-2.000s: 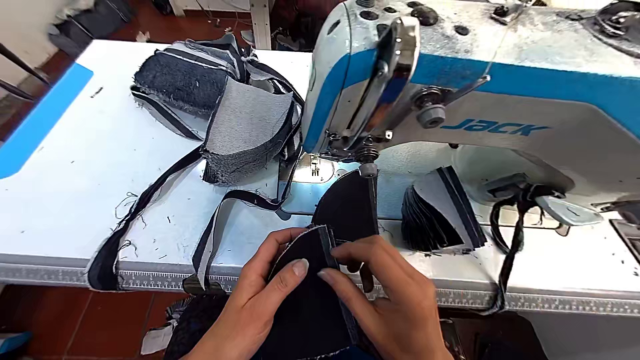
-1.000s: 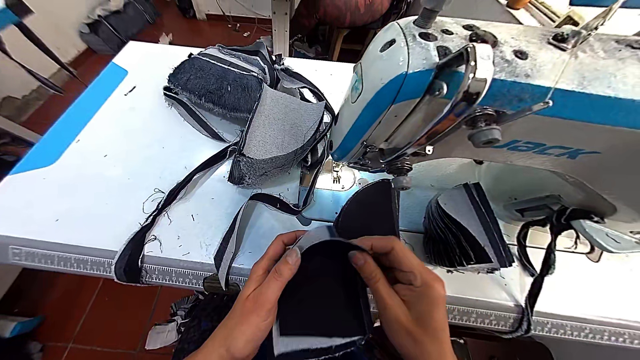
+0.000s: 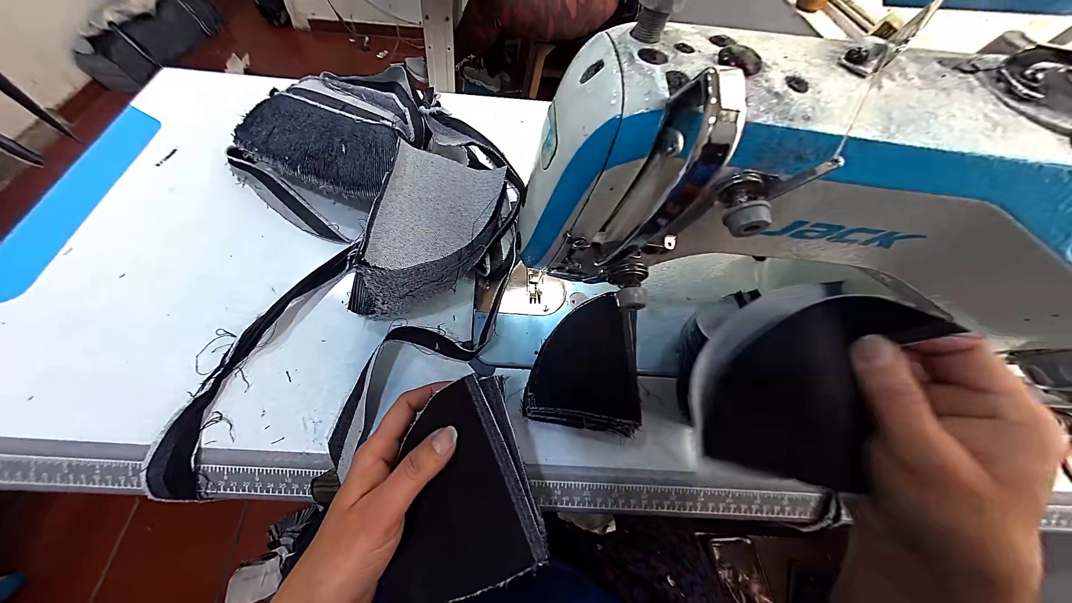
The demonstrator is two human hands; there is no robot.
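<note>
My left hand holds a stack of dark denim pieces at the table's front edge, thumb on top. My right hand, blurred, grips a curved dark denim piece with a pale rim, in front of the stack of cut pieces at the right. Between the hands, a dark quarter-round stack lies on the table, below the presser foot of the Jack sewing machine. A bundle of denim pieces tied with fabric strips lies left of the machine.
Long denim strips trail from the bundle to the front edge, where a measuring tape runs along the white table. Loose threads lie on the tabletop. A grey bundle rests on the floor at the back left.
My hands have moved apart. The right one has gone right with a curved denim piece, now in front of the right-hand stack, while the left keeps hold of the other pieces.
</note>
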